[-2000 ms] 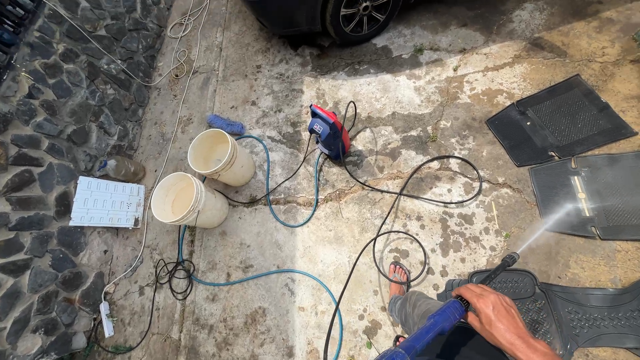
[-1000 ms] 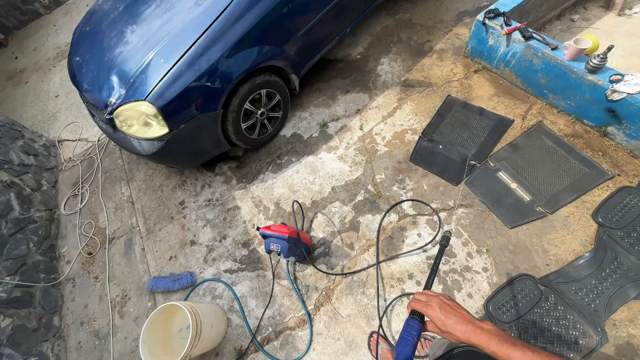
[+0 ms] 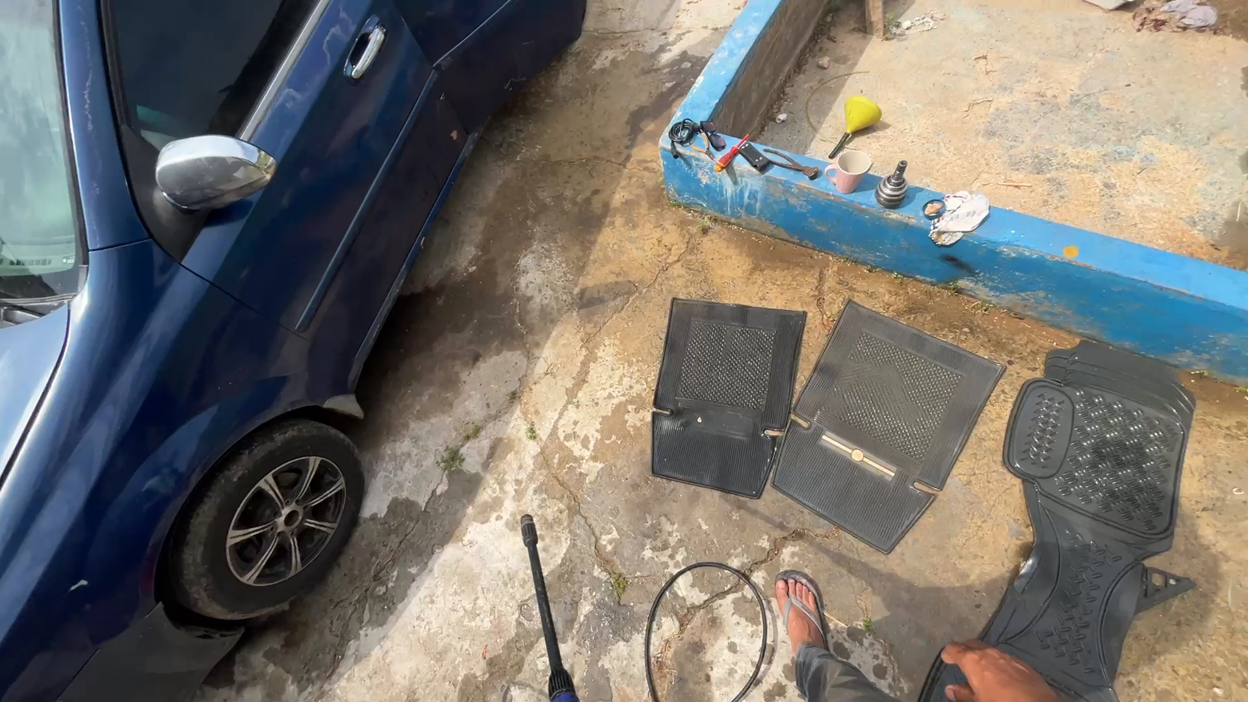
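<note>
A black pressure washer lance (image 3: 542,604) rises from the bottom edge, its blue handle partly cut off; no water leaves its nozzle. My left hand is out of view, and what holds the handle is hidden. My right hand (image 3: 994,673) is at the bottom right, beside or over the edge of a large black rubber car mat (image 3: 1058,604); whether it grips anything is unclear. Two smaller black rubber floor mats lie side by side, one on the left (image 3: 721,390) and one on the right (image 3: 887,419) with a pale strip across it.
A dark blue car (image 3: 283,292) stands at the left. A low blue wall (image 3: 1063,268) bears a yellow funnel (image 3: 860,115), a pink mug (image 3: 848,171), a metal part (image 3: 891,185), a cloth (image 3: 959,216) and tools. A black hose (image 3: 651,624) loops beside my sandalled foot (image 3: 801,609).
The water spray seen two seconds ago has stopped. My right hand, earlier on the lance, is now away from it to the right. The view has swung toward the car and blue wall.
</note>
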